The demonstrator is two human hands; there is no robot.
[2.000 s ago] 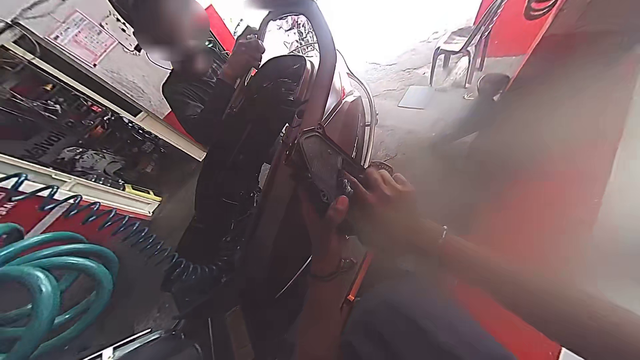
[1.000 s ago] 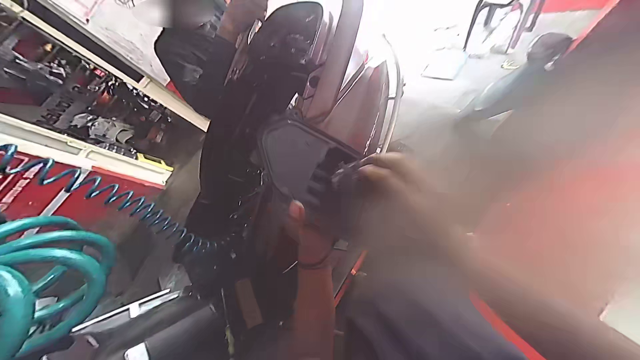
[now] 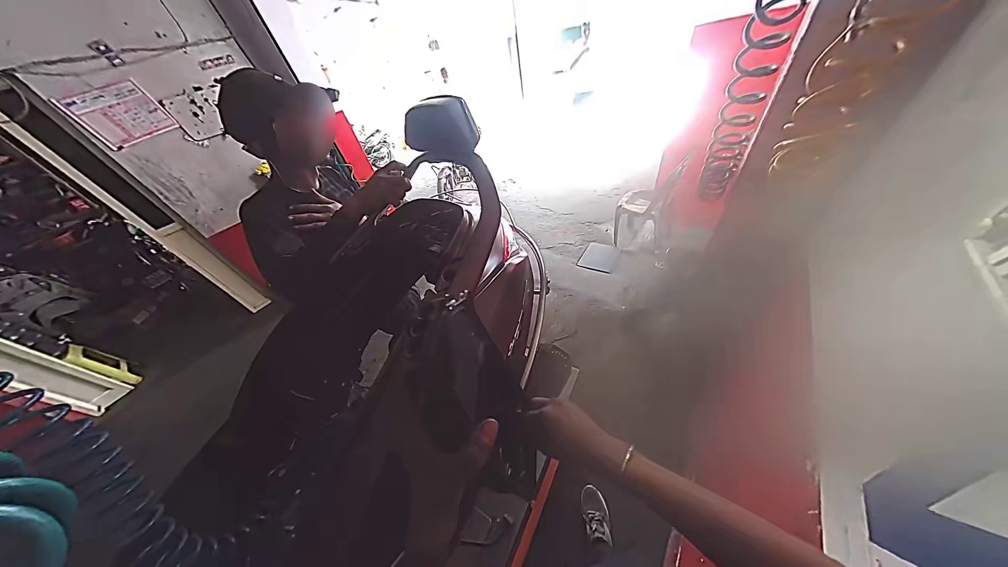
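A dark scooter's side and rear [image 3: 504, 307] stand ahead, with a curved grab rail [image 3: 482, 228] and a padded backrest [image 3: 442, 126] above. Against this side, below the rail, is a dark, flat-faced part [image 3: 465, 366]; shadow hides much of its outline. My left hand [image 3: 466, 465] is on its lower portion, thumb up and fingers hidden in the dark. My right hand [image 3: 561, 424], with a bangle at the wrist, pinches the right lower edge of the dark part. The raised black seat [image 3: 417, 228] leans to the left of the rail.
A person [image 3: 291, 205] in dark clothes stands across the scooter, one hand near the rail. Coiled blue hose [image 3: 102, 472] hangs at lower left beside shelving [image 3: 71, 362]. A red wall [image 3: 748, 409] runs along the right. A shoe [image 3: 596, 513] and an orange bar [image 3: 537, 512] are below.
The view has tilted upward, bringing the backrest into sight. The dark part's broad face, turned to me a second ago, now shows less, and my right hand is at its lower edge.
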